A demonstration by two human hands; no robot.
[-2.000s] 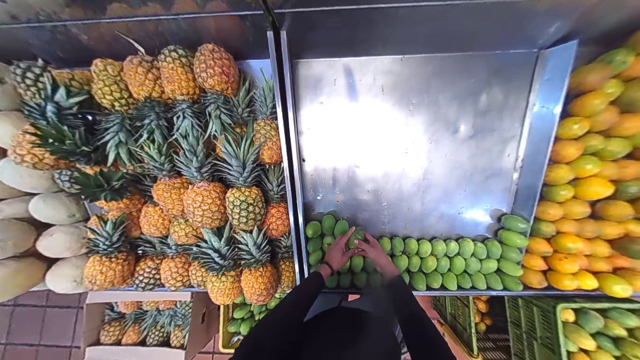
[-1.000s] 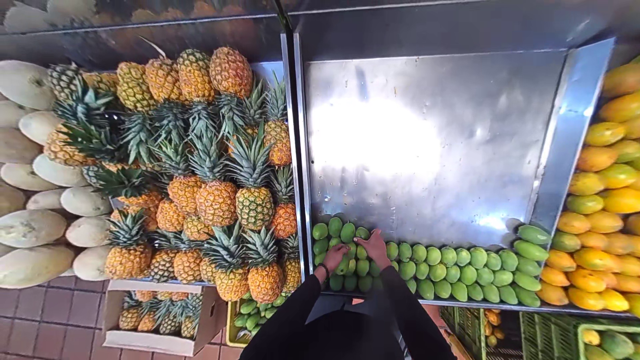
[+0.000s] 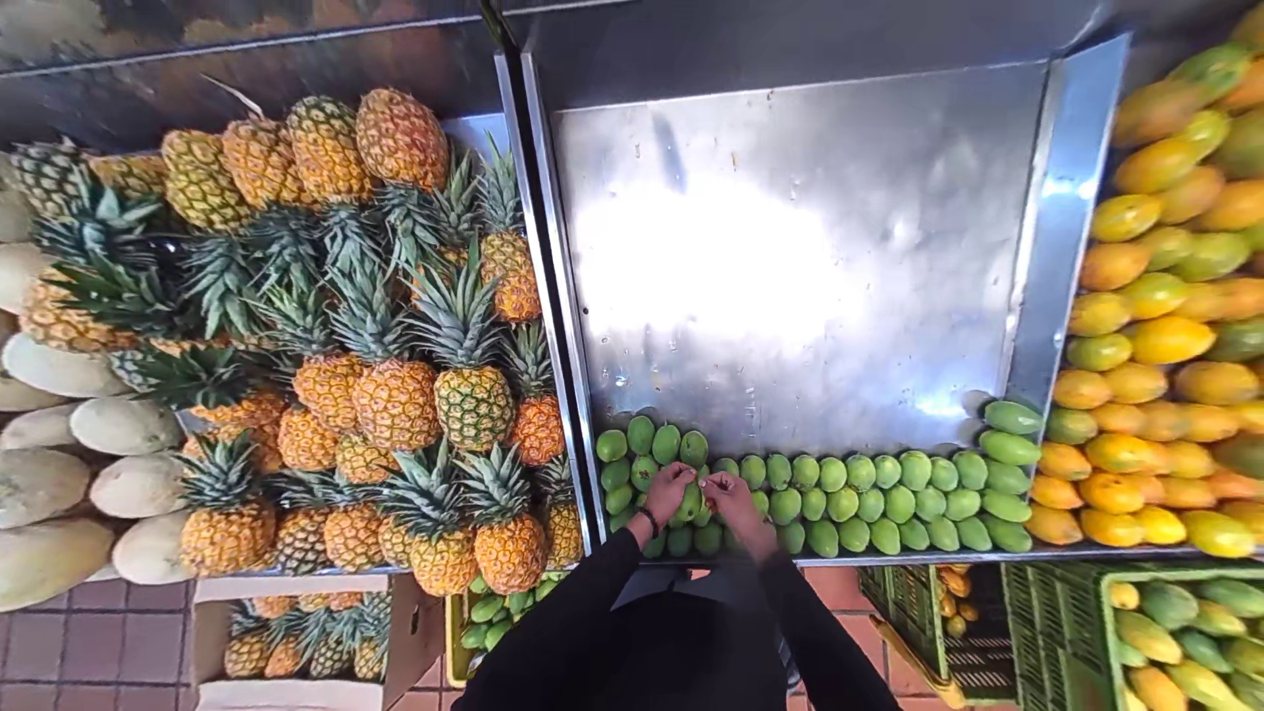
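Note:
Rows of green mangoes point(image 3: 843, 505) line the front edge of a sloped stainless steel display tray point(image 3: 790, 286). At the left part of these rows, my left hand point(image 3: 669, 496) and my right hand point(image 3: 736, 506) are close together, fingertips nearly meeting over the fruit. The fingers are bent; whether either one grips a mango or something small is too fine to tell. One green mango point(image 3: 694, 449) lies just above my fingertips, and others lie beneath and beside both hands. A dark band is on my left wrist.
Pineapples point(image 3: 395, 405) fill the section to the left, with pale melons point(image 3: 125, 425) beyond. Yellow-orange papayas or mangoes point(image 3: 1171, 339) are heaped on the right. Below stand a cardboard box point(image 3: 410, 632) of pineapples, a yellow crate point(image 3: 456, 652) of green fruit and green plastic crates point(image 3: 1057, 632).
Both hands stay over the left part of the mango rows, and their fingertips have drawn closer together since a second ago. Another mango shows at the top of the pile near them.

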